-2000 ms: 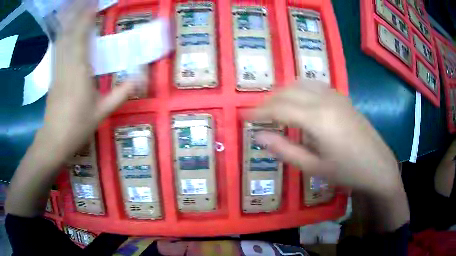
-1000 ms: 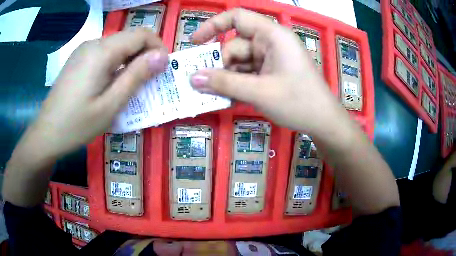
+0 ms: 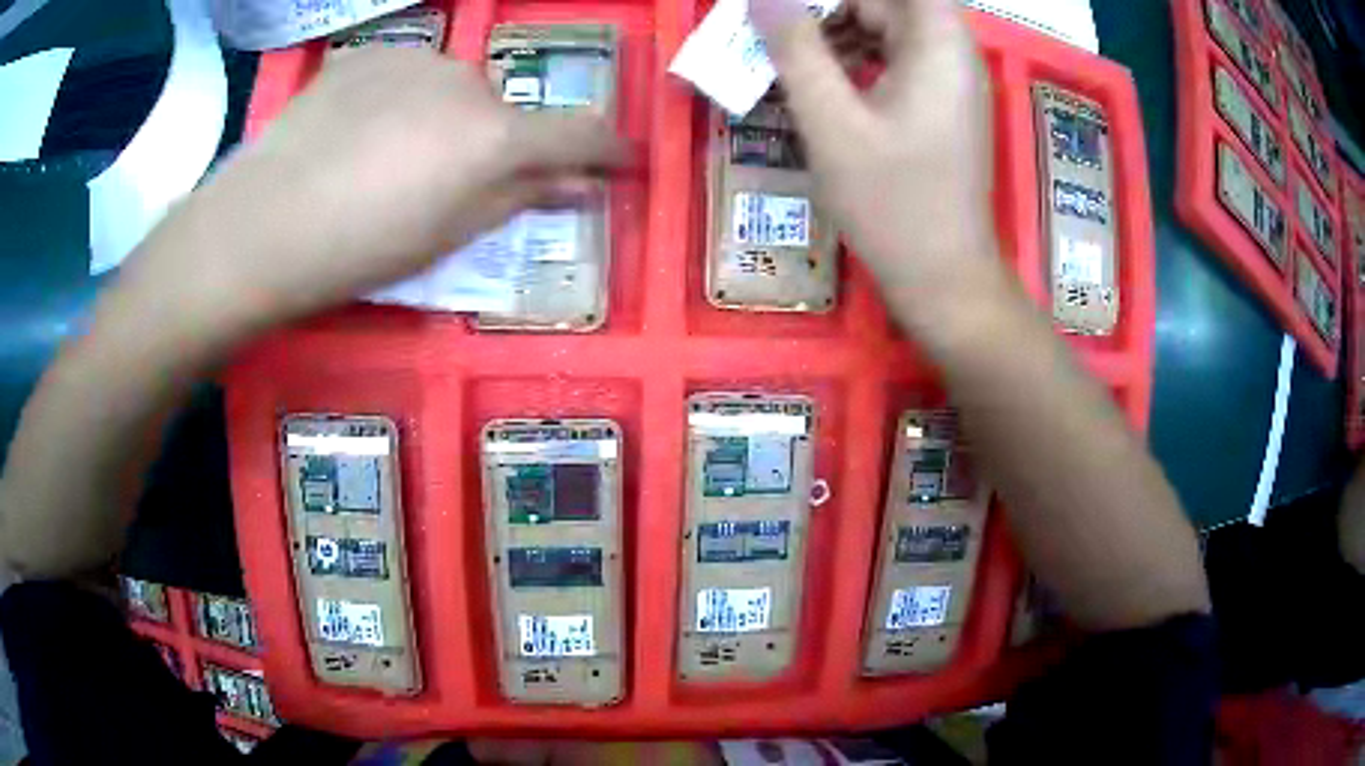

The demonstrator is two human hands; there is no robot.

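The red foam tray (image 3: 644,359) holds gold phones with their backs off. My left hand (image 3: 404,172) is over the upper left phones, slightly blurred, and holds a printed label strip (image 3: 487,270), which lies across the lower part of one phone (image 3: 576,285). The palm hides part of the strip. My right hand (image 3: 898,150) is over the upper row and pinches a small white paper piece (image 3: 729,57) above another phone (image 3: 771,225). Phones in the lower row (image 3: 551,561) show white labels near their speaker slots.
White curled liner (image 3: 157,135) and a label roll or sheet (image 3: 292,18) are at upper left. Other red trays stand at right (image 3: 1220,187) and lower left (image 3: 177,659). Another person's arm (image 3: 1347,546) is at the right edge.
My hands have moved apart from the strip they both held. The right hand has moved up with a small white piece; the strip is now under my left hand. The tray appears slightly lower in view.
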